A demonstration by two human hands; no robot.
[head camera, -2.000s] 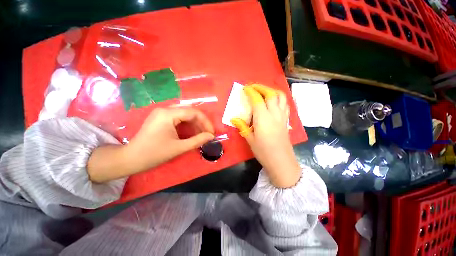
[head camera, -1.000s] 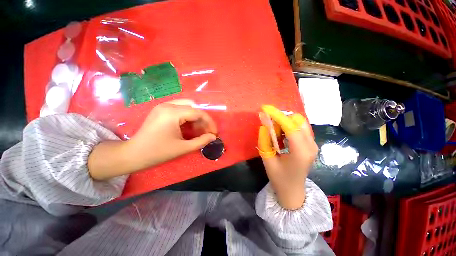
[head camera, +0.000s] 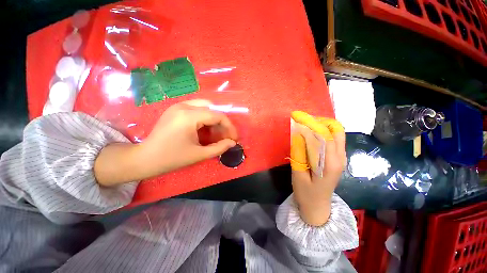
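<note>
A round dark part [head camera: 232, 156] lies on the red work mat [head camera: 267, 64] near its front edge. My left hand [head camera: 184, 136] has its thumb and index fingertips together at the part's upper left rim. My right hand [head camera: 319, 152], with yellow-orange finger cots, holds a thin whitish plastic card [head camera: 316, 148] between its fingers, over the mat's right edge. A clear film sheet [head camera: 120, 45] with shiny reflections covers the mat's left and centre, over a ragged green piece [head camera: 165, 81]. Pale round discs [head camera: 63, 93] run down the mat's left side.
Right of the mat are a folded white wipe [head camera: 353, 105], a clear bottle with metallic top [head camera: 408, 120], a blue bin [head camera: 454, 133] and shiny film scraps [head camera: 408, 181]. Red parts trays with dark discs stand at the upper right [head camera: 427, 26] and lower right [head camera: 462, 240].
My right hand has moved right, away from the mat's centre, and the card has turned from flat to tilted between its fingers. My left hand remains at the dark part.
</note>
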